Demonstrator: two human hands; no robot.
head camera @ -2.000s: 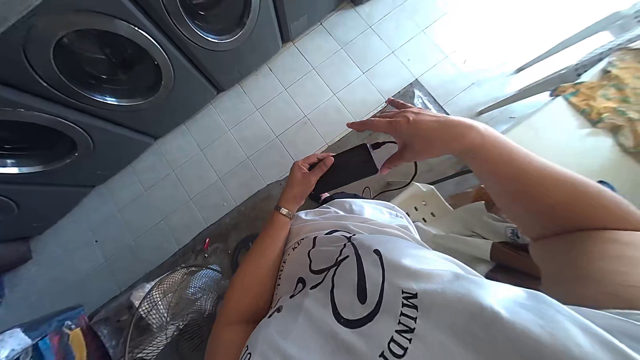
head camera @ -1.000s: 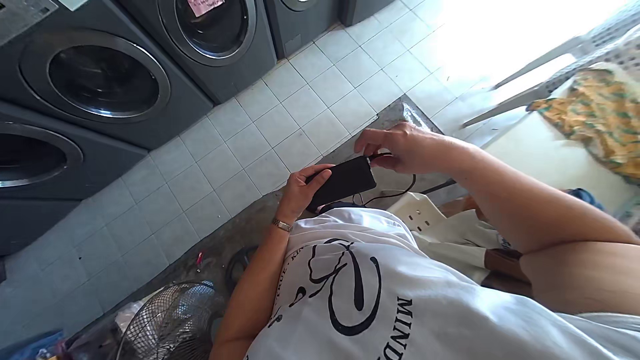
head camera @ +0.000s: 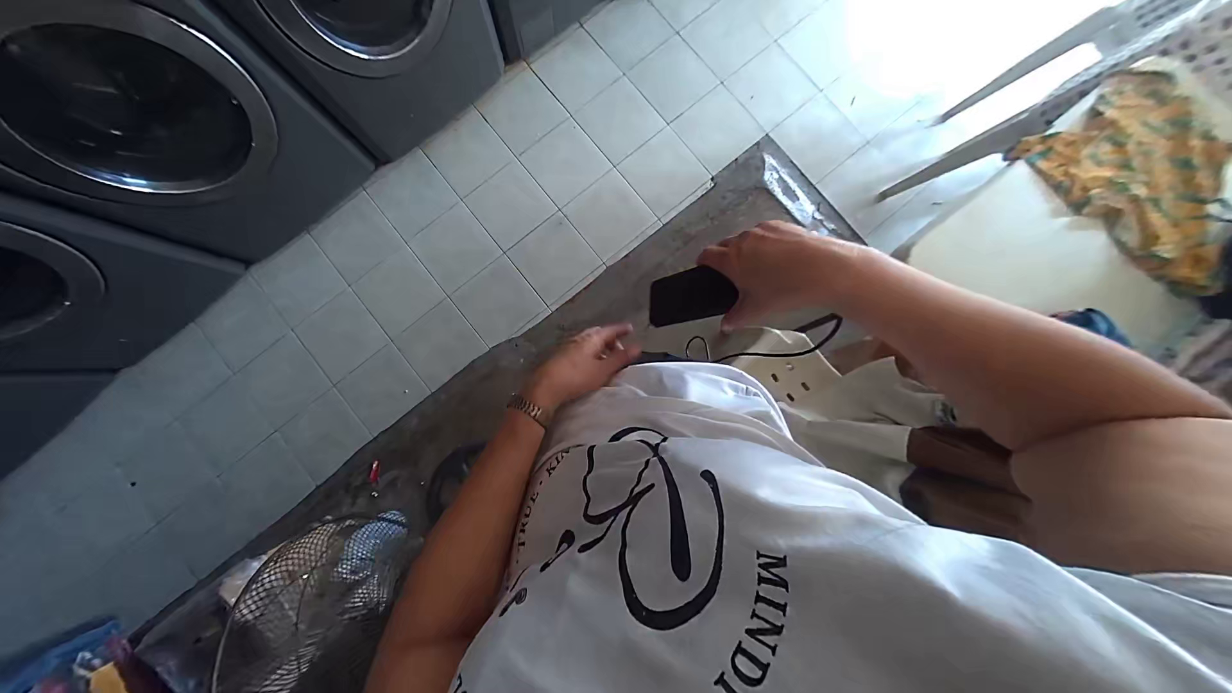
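A black rectangular device (head camera: 689,296), like a phone or power bank, is held at one end by my right hand (head camera: 784,274). A thin black cable (head camera: 789,352) loops below that hand; its plug end is hidden. My left hand (head camera: 585,362), with a metal-banded watch (head camera: 528,410) on the wrist, is just left of the device, apart from it, with fingers partly spread and nothing visible in it. Both hands are just beyond the hem of my white printed T-shirt (head camera: 674,539).
Grey front-loading machines (head camera: 318,106) line the upper left along a tiled floor (head camera: 520,212). A wire fan guard (head camera: 289,597) is at the lower left. A cream perforated plastic item (head camera: 784,371) lies near my right hand. Patterned yellow-green cloth (head camera: 1145,183) rests on a white surface at right.
My left hand has let go of the device and drawn back from it. My right hand, earlier at the cable end, now grips the device itself.
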